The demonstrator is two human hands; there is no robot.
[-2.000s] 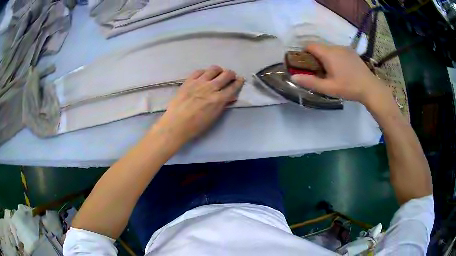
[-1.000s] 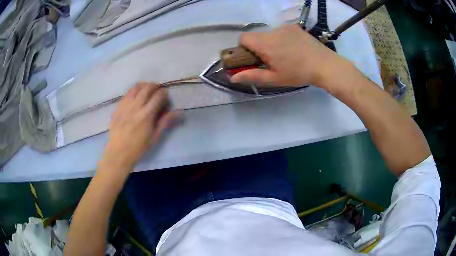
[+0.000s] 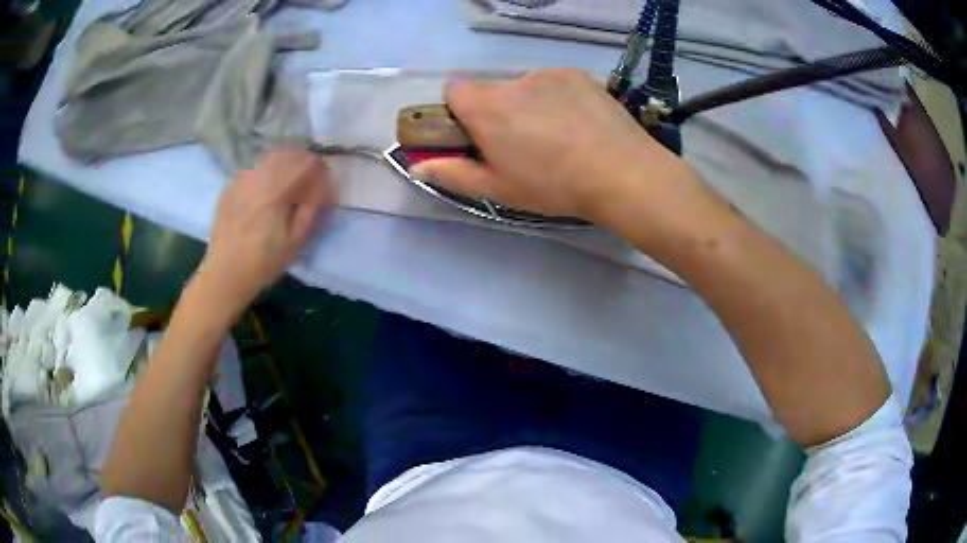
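My right hand [image 3: 530,138] is closed around the brown handle of the steam iron [image 3: 498,212]. The iron's pointed tip faces left and its soleplate rests on the beige-grey sleeve piece [image 3: 361,189], along the lengthwise seam [image 3: 355,151]. My left hand [image 3: 274,202] is blurred, at the left end of the piece just ahead of the iron's tip; its fingers are bent, and whether they grip the cloth cannot be told. A pale band [image 3: 323,101] shows at the piece's left end. My right hand and forearm hide part of the piece.
A crumpled beige-grey heap [image 3: 170,90] lies at the left of the table. A flat stack [image 3: 594,27] lies at the far side. Dark hoses [image 3: 785,80] rise from the iron towards the far right. A reddish-brown pad [image 3: 920,154] is at right. White and grey bundles [image 3: 90,350] sit low at left.
The iron has slid leftwards along the seam towards the piece's left end. My left hand has moved from the middle of the piece to that end. The view has turned and shifted left.
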